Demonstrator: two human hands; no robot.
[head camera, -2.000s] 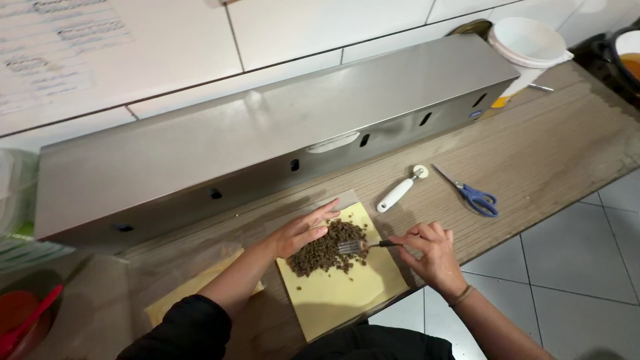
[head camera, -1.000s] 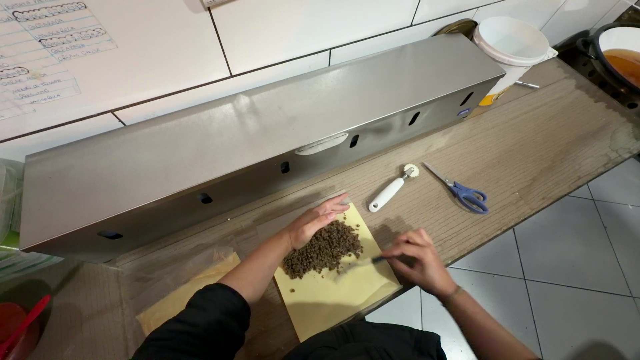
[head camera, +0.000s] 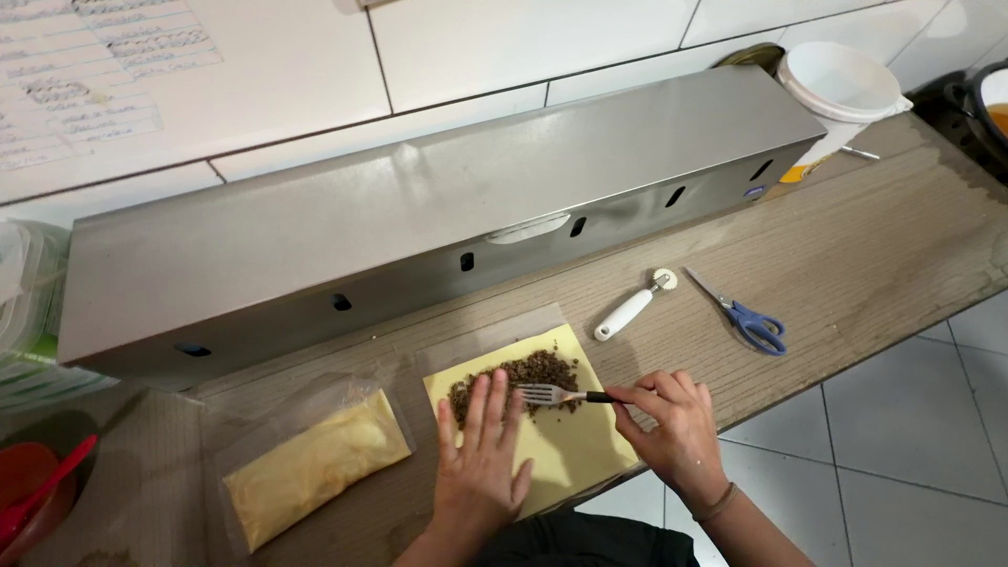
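Note:
A square sheet of yellow dough (head camera: 563, 465) lies on plastic film near the counter's front edge, with crumbly brown filling (head camera: 543, 366) heaped along its far part. My left hand (head camera: 480, 449) rests with spread fingers on the dough, its fingertips at the near left side of the filling. Between thumb and fingers, my right hand (head camera: 669, 417) grips the black handle of a fork (head camera: 551, 394), whose tines touch the near side of the filling. To the left, a folded yellow dough piece (head camera: 315, 468) lies on clear film.
A white-handled pastry wheel (head camera: 630, 311) and blue-handled scissors (head camera: 748, 319) lie right of the dough. Behind runs a long stainless-steel housing (head camera: 441, 205). A white bucket (head camera: 839, 87) stands back right. A red bowl (head camera: 35, 480) with a red utensil and plastic containers (head camera: 31, 299) are at left.
My left hand has moved from the far left side of the filling to its near side. The filling now lies in a longer band across the far part of the dough.

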